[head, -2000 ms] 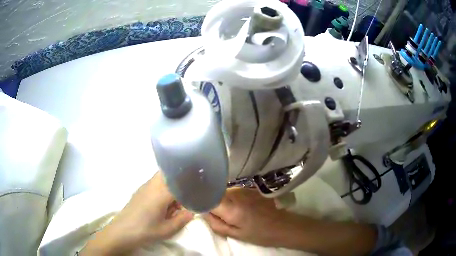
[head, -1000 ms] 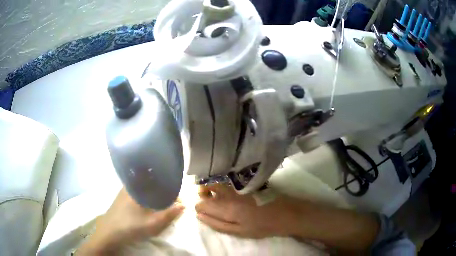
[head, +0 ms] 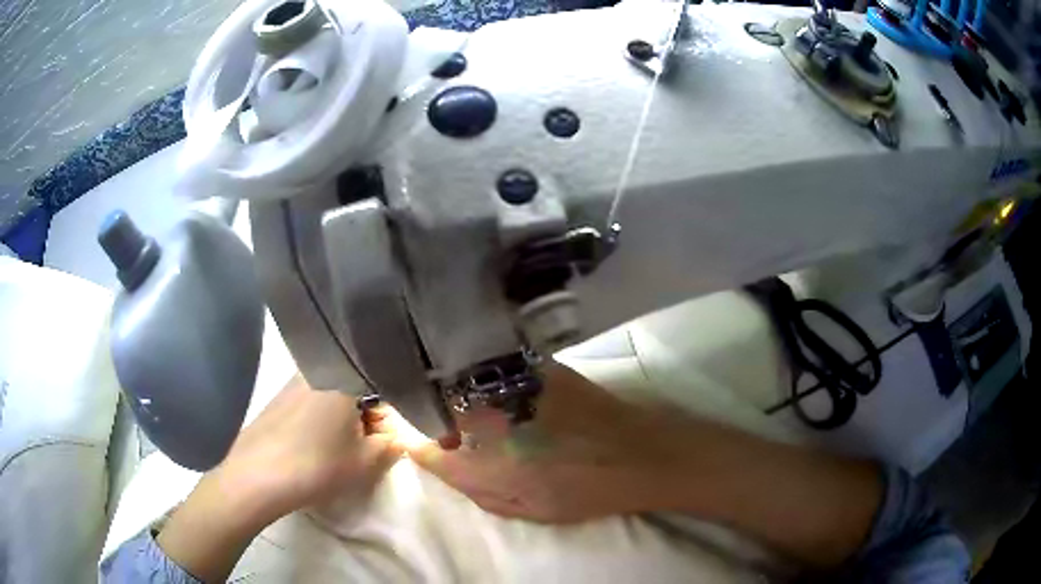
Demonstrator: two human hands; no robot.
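Note:
Cream cloth (head: 479,548) lies under the needle end of a white sewing machine (head: 731,171) and spreads toward me in soft folds. My left hand (head: 308,451) rests on the cloth left of the lit needle area, fingertips near the presser foot (head: 371,413). My right hand (head: 525,451) lies on the cloth just right of it, partly behind the machine's lower metal parts. Both hands are bare. The fingertips are blurred by glare and partly covered, so whether they pinch the cloth cannot be told.
A grey lamp (head: 188,342) hangs left of the machine head. Black-handled shears (head: 828,359) lie under the machine arm at right. Another cream piece (head: 51,422) lies at far left. A white wheel-shaped part (head: 291,103) tops the head end. Blue spool pins (head: 913,23) stand at upper right.
The view has shifted, so the machine head and lamp sit further left and the needle area shows more clearly. Both hands remain on the cloth, and my left sleeve cuff now shows.

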